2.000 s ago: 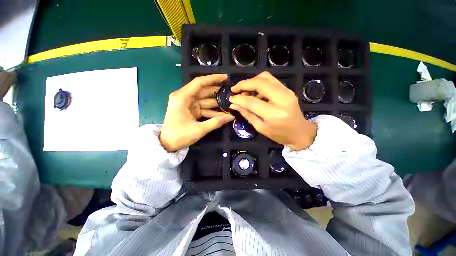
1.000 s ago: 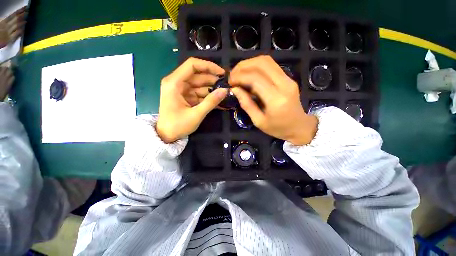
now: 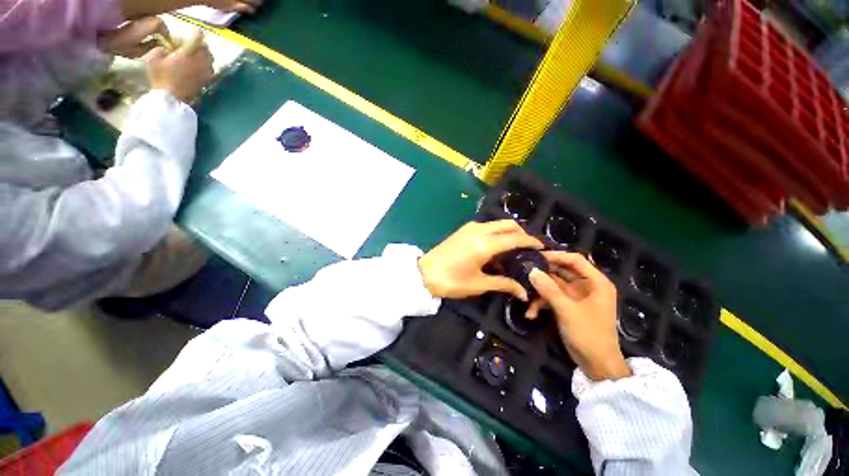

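Observation:
A round black watch case [image 3: 524,267] is held between my two hands above the foam tray. My left hand [image 3: 473,263] grips its left side with fingers and thumb. My right hand [image 3: 582,311] holds its right side, the thumb on it. The black foam tray [image 3: 435,346] lies under my hands, with round units in several square pockets; some pockets are hidden by my hands. A white paper sheet [image 3: 340,191] lies left of the tray with one black unit [image 3: 293,139] near its upper left corner.
A yellow ribbed post [image 3: 556,88] rises just beyond the tray. Stacked red crates [image 3: 754,112] stand at the upper right. A crumpled tissue [image 3: 816,451] and a pale grey cylinder [image 3: 787,415] lie right of the tray. A neighbour's hands and sleeves [image 3: 154,153] are at the left. Yellow tape crosses the bench.
The view has turned and swung left, bringing the red crates and the neighbour's arms into sight. Both my hands still hold the black unit over the tray.

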